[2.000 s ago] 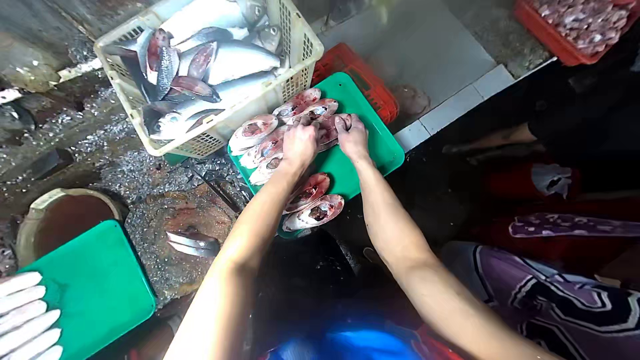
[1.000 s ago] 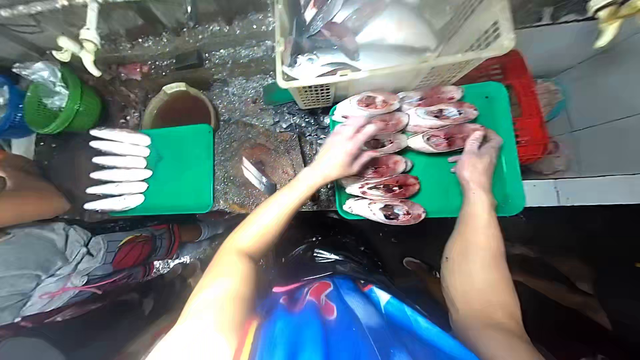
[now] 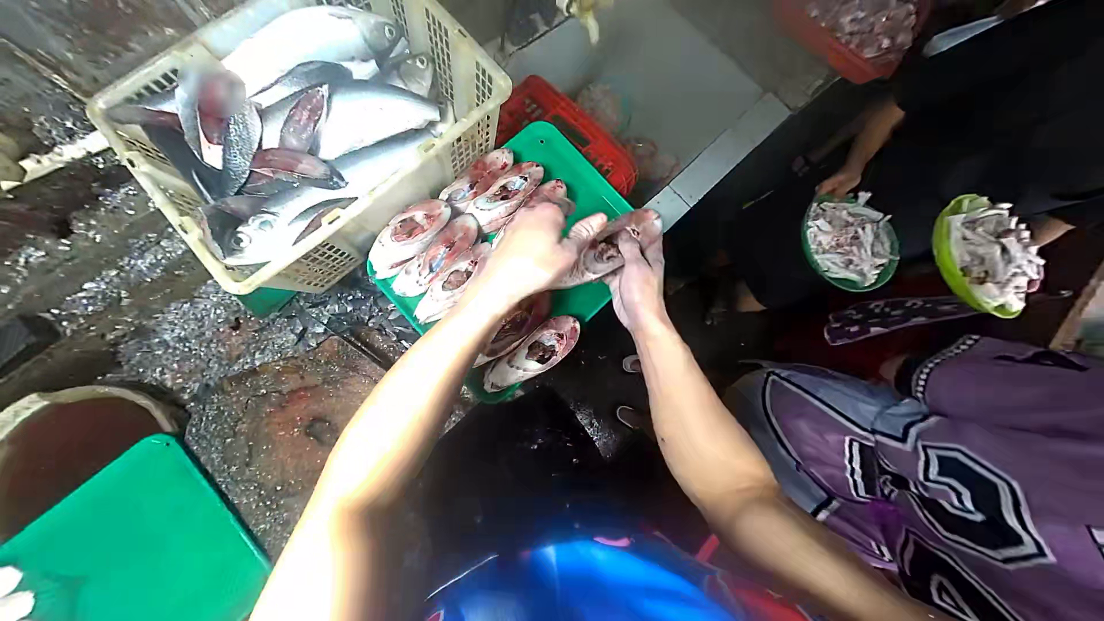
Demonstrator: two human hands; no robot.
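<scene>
A fish steak (image 3: 604, 250) is held between my two hands over the right side of a green plastic tray (image 3: 591, 185). My right hand (image 3: 640, 267) grips its right end. My left hand (image 3: 539, 246) has its fingertips at the steak's left end and partly covers other pieces behind. Several more cut fish steaks (image 3: 412, 231) lie in rows on the tray, cut faces up, and one (image 3: 533, 352) rests at the tray's near edge. Left of the tray, a cream plastic crate (image 3: 323, 267) holds whole silvery fish (image 3: 354, 116) and dark red-fleshed pieces (image 3: 304, 121).
A red crate (image 3: 565, 112) sits behind the tray. At lower left are a second green tray (image 3: 129, 535), a round tub of dark liquid (image 3: 73, 440) and a wet wooden block (image 3: 285, 423). To the right, other people stand near two bowls of fish pieces (image 3: 849, 240), (image 3: 992, 254).
A fish steak is now raised between both hands; one second ago my hands were apart over the tray, on its pieces. The view has swung strongly since then.
</scene>
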